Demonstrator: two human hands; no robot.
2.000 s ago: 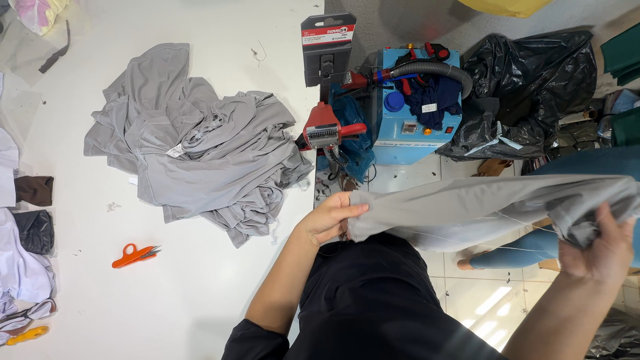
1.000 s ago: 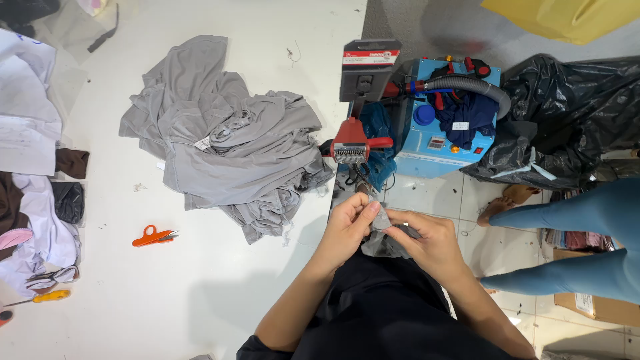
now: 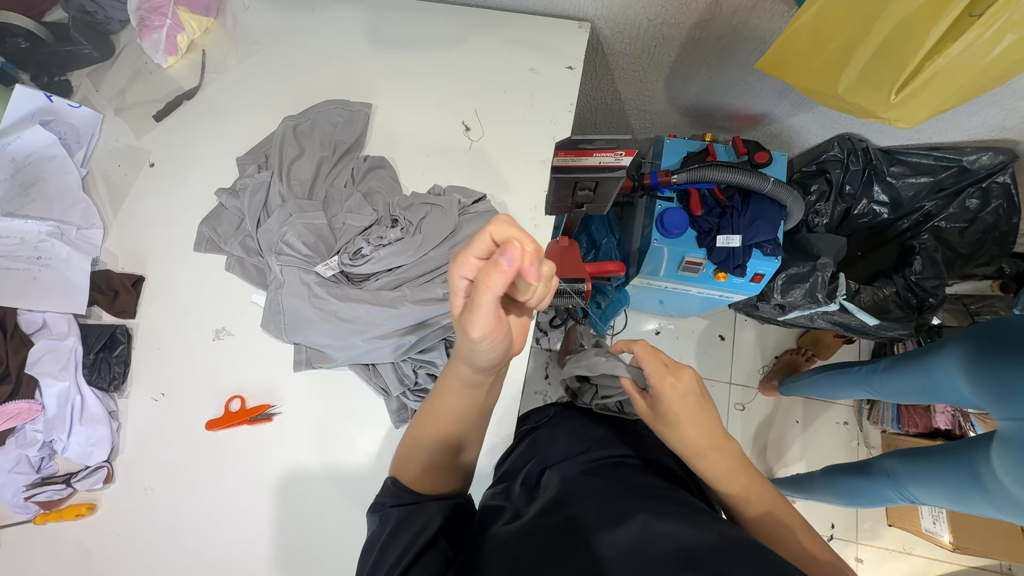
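My left hand (image 3: 500, 292) is raised over the table's right edge, its fingers closed on a thin loose thread (image 3: 572, 290) that trails off to the right. Lower down, my right hand (image 3: 668, 392) holds a piece of grey fabric (image 3: 600, 376) between thumb and fingers, close to my dark top. A heap of grey garments (image 3: 336, 232) with a small white label lies on the white table behind my left hand. Orange thread snips (image 3: 240, 414) rest on the table to the left of my left forearm.
Right of the table (image 3: 320, 40) stand a red-handled tool (image 3: 570, 268) and a blue machine (image 3: 680, 276) with a grey hose. Black plastic bags (image 3: 896, 232) lie beyond it. Another person's legs (image 3: 904, 360) are at the right. Papers (image 3: 44, 216) and fabrics (image 3: 60, 376) line the left.
The grey fabric was stretched between both hands, then bunched as the hands met. Now my left hand has moved up, away from the right, which keeps the fabric.
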